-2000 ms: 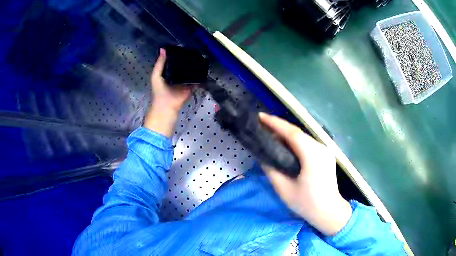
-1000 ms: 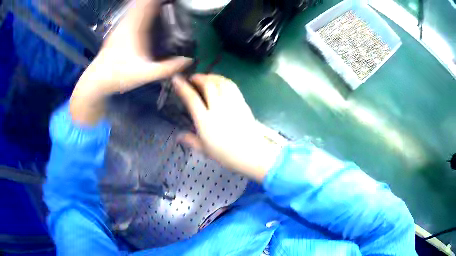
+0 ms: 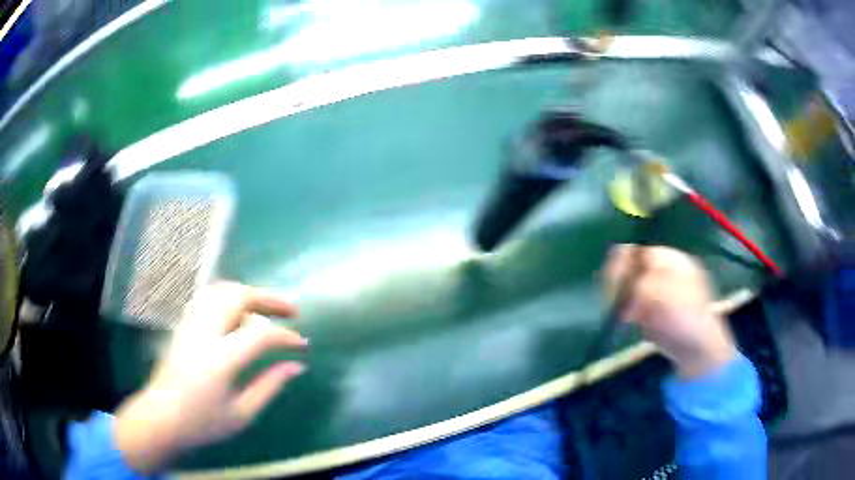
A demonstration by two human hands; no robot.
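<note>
My left hand (image 3: 211, 380) is open, palm down, at the near corner of the screw bin (image 3: 173, 253), which is full of small screws. My right hand (image 3: 670, 305) is at the right, fingers curled beside a thin dark strip; blur hides whether it grips it. A black electric screwdriver (image 3: 525, 187) with a light band lies on the green bench. A brush (image 3: 731, 230) with a red handle rests with its tip at a round cup of yellow fluid (image 3: 637, 190), just beyond my right hand.
Black glossy parts (image 3: 70, 234) stand at the far left beside the bin. The green bench (image 3: 375, 347) has a pale near edge strip. A white rail (image 3: 375, 84) runs along the back. A dark slotted crate (image 3: 769, 356) is below the edge at right.
The view has swung right along the bench. The screwdriver has left my right hand. The black part has left my left hand. My hands are now far apart over the bench.
</note>
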